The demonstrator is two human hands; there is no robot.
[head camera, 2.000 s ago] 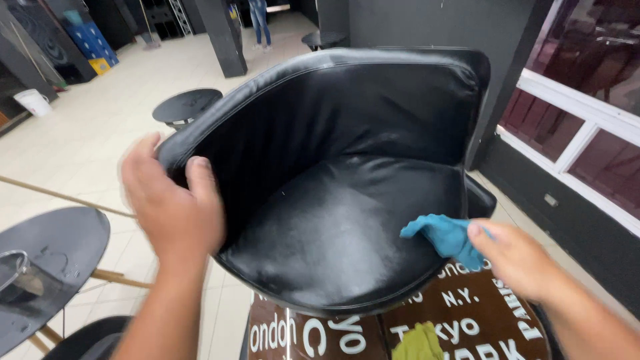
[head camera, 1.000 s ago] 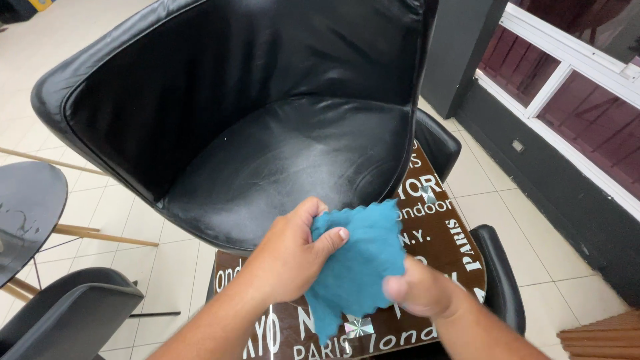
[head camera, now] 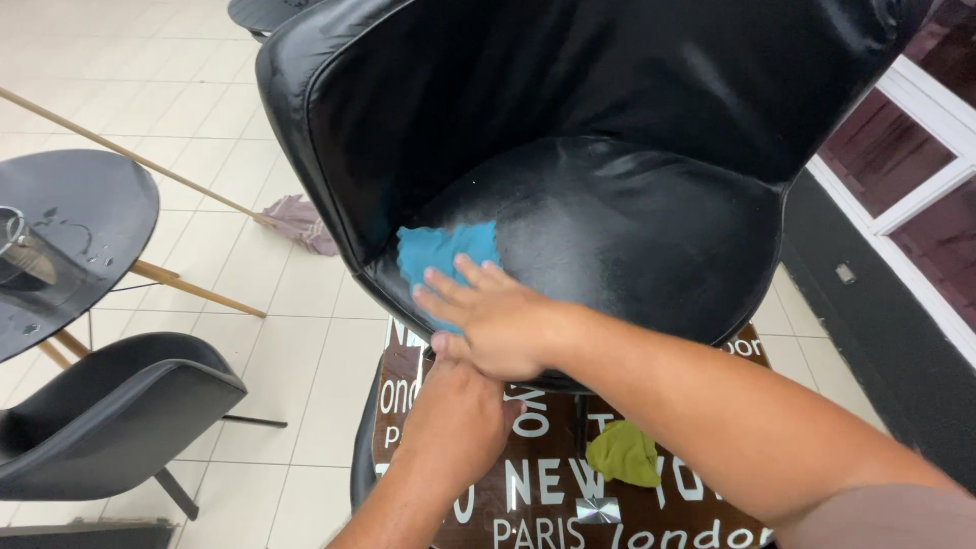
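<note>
A black faux-leather tub chair (head camera: pixel 656 221) rests on a brown tabletop printed with white lettering (head camera: pixel 549 450). My right hand (head camera: pixel 488 313) lies with fingers spread on a blue cloth with scalloped edges (head camera: pixel 446 248), pressing it against the left front of the seat. Just below it, my left hand (head camera: pixel 465 404) is at the front rim of the seat, close against the right wrist; its fingertips are partly hidden, so its grip is unclear. A crumpled olive-green cloth (head camera: pixel 625 455) lies on the tabletop under the chair's front edge.
At left stands a round black table (head camera: pixel 114 191) bearing a clear container (head camera: pixel 38 263) and drops of liquid. A wooden pole (head camera: pixel 137 156) ends at a mauve cloth (head camera: pixel 301 223) on the tiled floor. Another black chair (head camera: pixel 145 427) is lower left; a white-framed window (head camera: pixel 915 145) is at right.
The blue cloth, held up between both hands a second ago, now lies on the seat's left front under my right hand. My left hand has let go of it and is at the seat rim.
</note>
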